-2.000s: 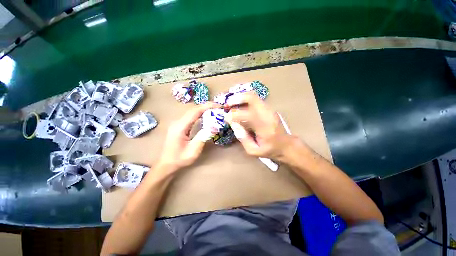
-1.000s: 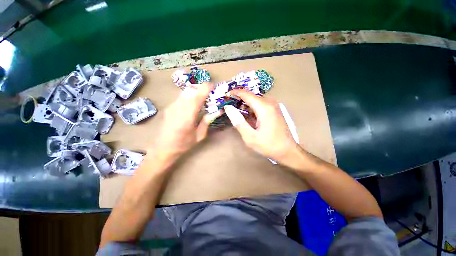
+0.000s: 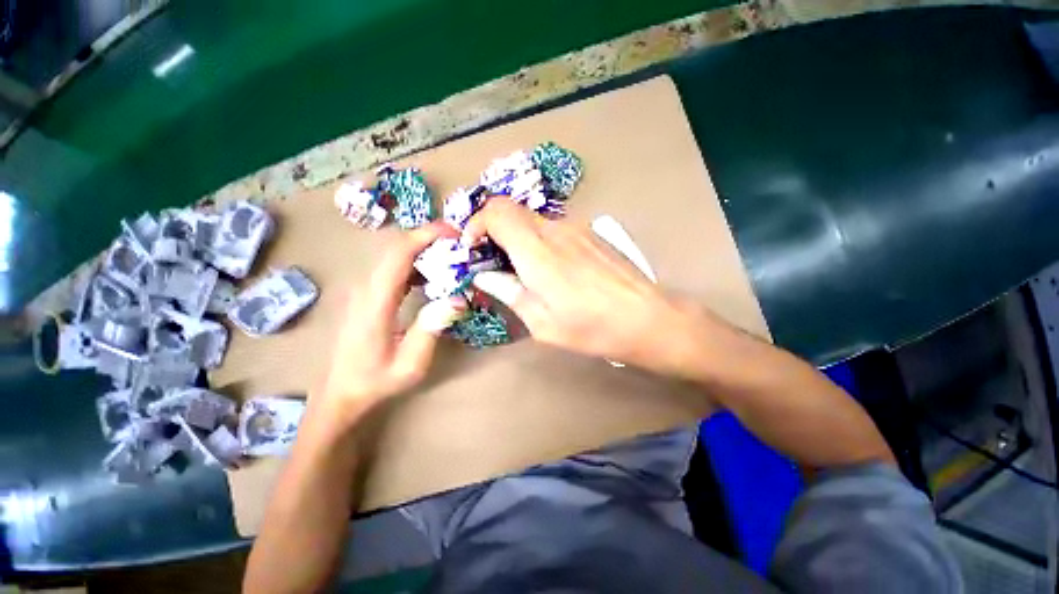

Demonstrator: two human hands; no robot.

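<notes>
A circuit board assembly, with a green speckled board, white parts and dark wires, is held between both hands over the cardboard sheet. My left hand grips the white part from the left. My right hand has thumb and fingertips on the wires and white part from the right. White covers show on the thumbs. Just beyond the hands lies another green board with white parts and wires. A third assembly lies to its left. Fingers partly hide the held parts.
Grey-white housings are piled at the left, with a yellowish ring beside them. A thin white item lies right of my right hand. The cardboard sheet rests on the dark green bench. A green conveyor belt runs beyond.
The view has shifted and tilted. Both hands stay on the assembly; its green board now shows below the fingers, and the white part is turned between the hands.
</notes>
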